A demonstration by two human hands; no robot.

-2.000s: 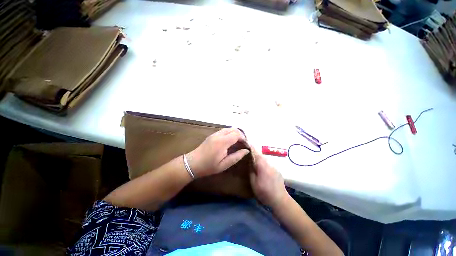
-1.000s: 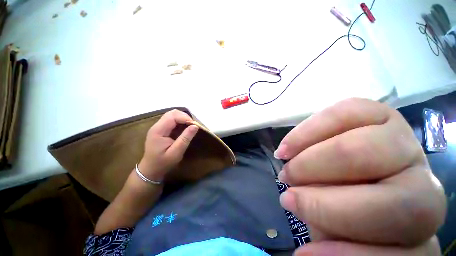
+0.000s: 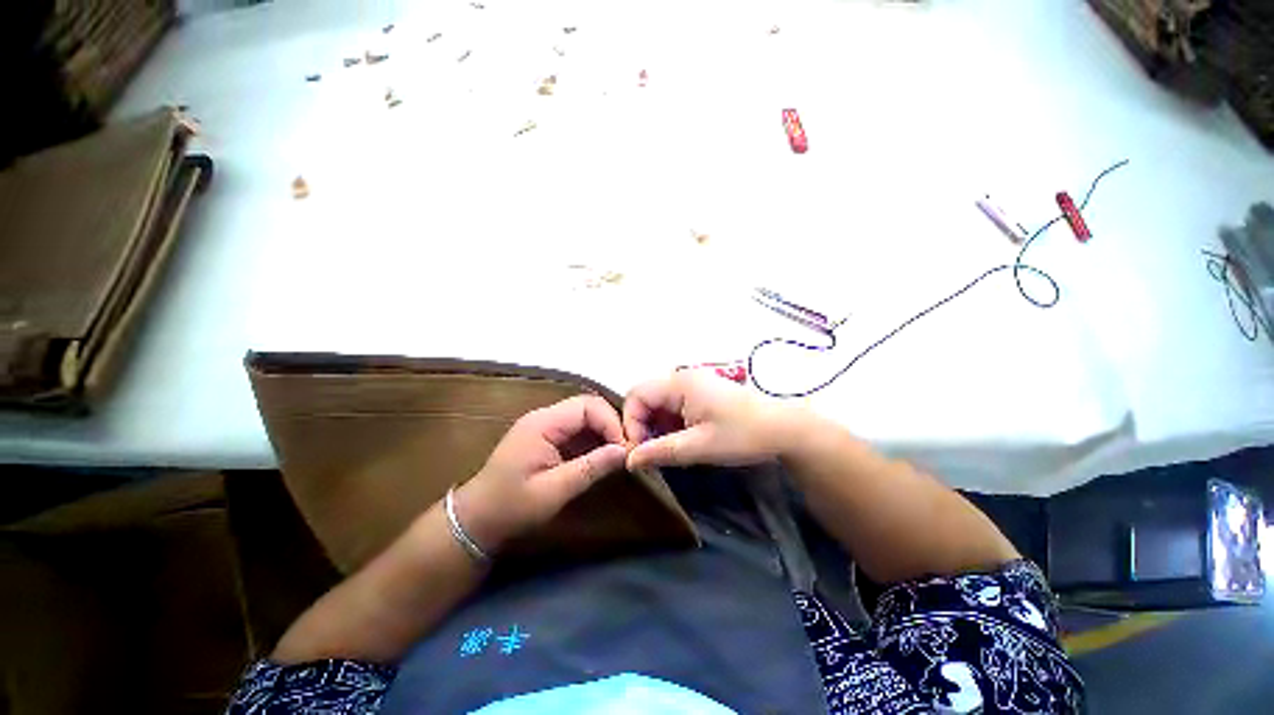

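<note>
A brown bag panel (image 3: 405,447) lies over the table's front edge and my lap, with a dark strip along its top edge. My left hand (image 3: 552,461) pinches the panel's edge near its right corner. My right hand (image 3: 699,419) is beside it, its fingertips closed at the same edge and meeting my left fingertips. What lies between the fingertips is too small to tell. Thread snips (image 3: 794,309) lie on the table beyond my right hand, near a dark cord (image 3: 922,310). A red block (image 3: 729,372) is partly hidden behind my right hand.
Another red block (image 3: 794,130) lies farther back. A smaller red item (image 3: 1072,215) and a slim pale tool (image 3: 1000,218) are at right. Tan offcuts (image 3: 546,85) are scattered on the white table (image 3: 461,224). Brown pieces (image 3: 84,231) are stacked at left. A cardboard box (image 3: 119,601) stands below.
My right hand has come down from close to the camera to the panel's edge beside my left hand. The view has shifted back, showing more of the table.
</note>
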